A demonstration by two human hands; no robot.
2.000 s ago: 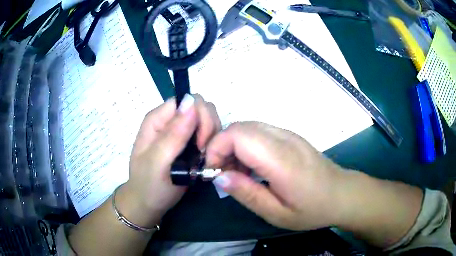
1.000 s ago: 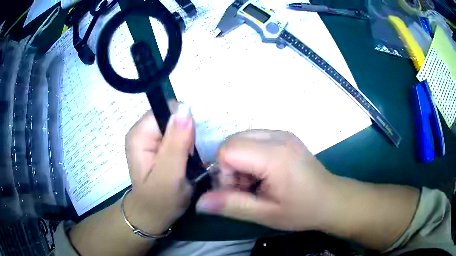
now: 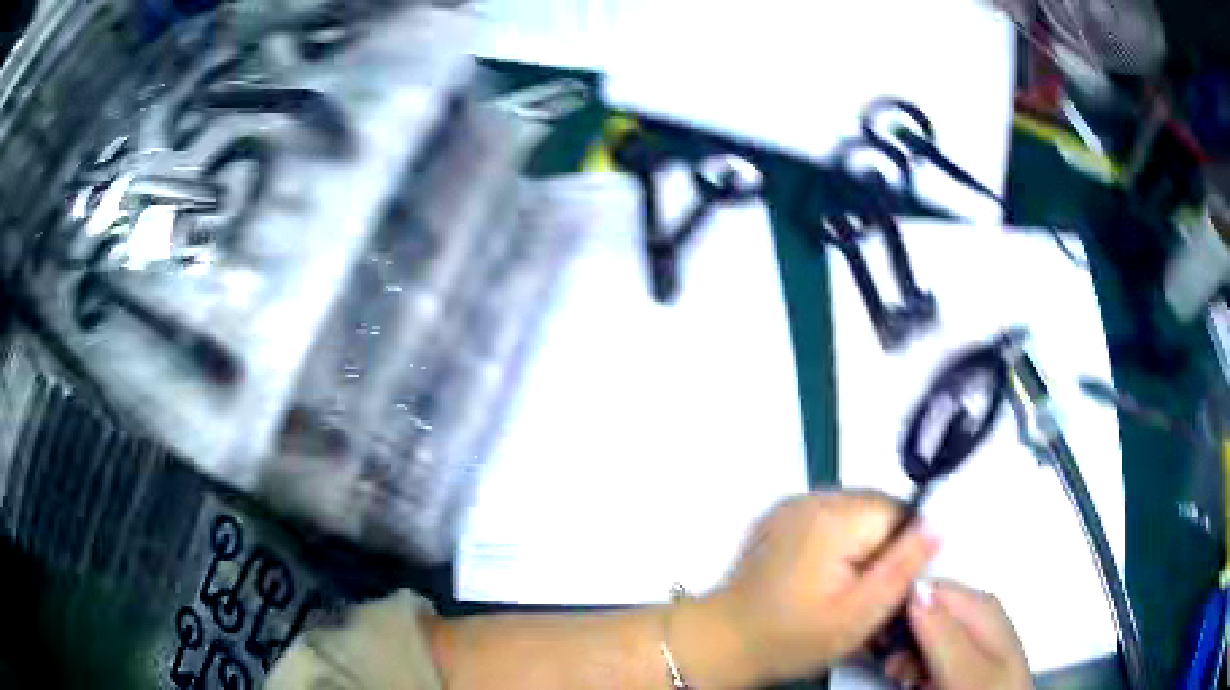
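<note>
A black ring-arm part (image 3: 920, 475) is held up at the lower right, its ring end up and turned nearly edge-on. My left hand (image 3: 830, 573) is closed around its arm. My right hand (image 3: 969, 636) is at the part's lower end, cut off by the bottom edge; the socket end is hidden and blurred, and I cannot tell what my right hand grips. No metal fitting is visible. The ring overlaps the white sheet (image 3: 1039, 566) and lies near the caliper (image 3: 1079, 499).
A clear blister tray stack (image 3: 405, 324) fills the left, with black parts inside. More black parts (image 3: 250, 593) lie in a tray at the lower left. Sample parts (image 3: 884, 276) lie at the top of the papers. Another sheet (image 3: 648, 445) lies centre. A blue tool (image 3: 1205, 647) is at the right edge.
The view has swung left, bringing the tray stack in. My hands and the part now appear at the lower right. The ring has turned from face-on to nearly edge-on.
</note>
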